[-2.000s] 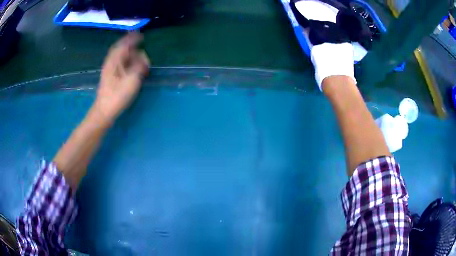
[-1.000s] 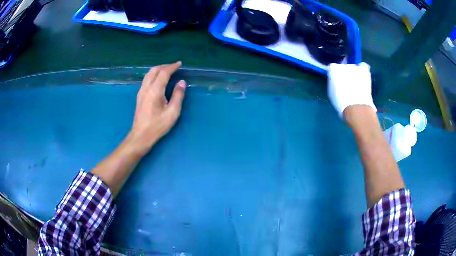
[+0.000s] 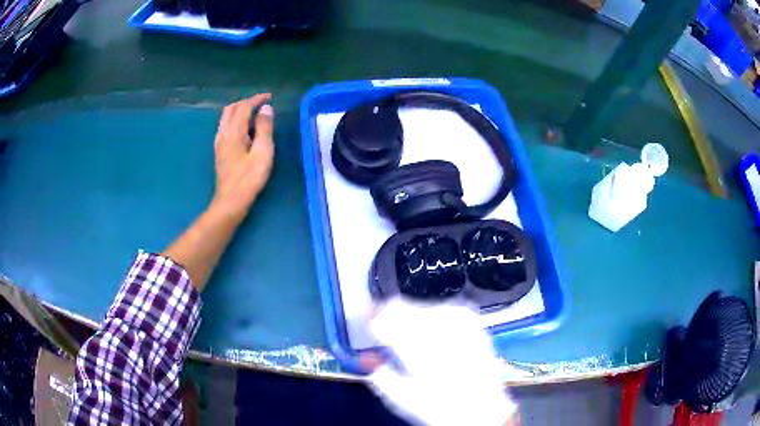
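A blue tray (image 3: pixel 315 208) with a white liner (image 3: pixel 350 250) lies lengthwise on the bench before me. Black over-ear headphones (image 3: pixel 421 187) lie in its far part. Nearer me in the tray is a black oval insert (image 3: pixel 385 274) holding two shiny dark bagged items (image 3: pixel 431 265). My bare left hand (image 3: pixel 243 154) rests empty on the bench, left of the tray, fingers slightly bent. My white-gloved right hand (image 3: pixel 442 358) is blurred over the tray's near rim, by the insert's near edge. Its fingertips and any grip are unclear.
A small white bottle (image 3: pixel 621 195) with its round cap open stands right of the tray. A dark fan (image 3: pixel 712 349) is at the bench's right edge. Another blue tray (image 3: pixel 196 32) with black items lies at the far left. A green post (image 3: pixel 633 71) rises at far right.
The headphone tray has come from the far side to the bench in front of me and turned lengthwise. My right hand has moved nearer my body. My left hand has shifted slightly left.
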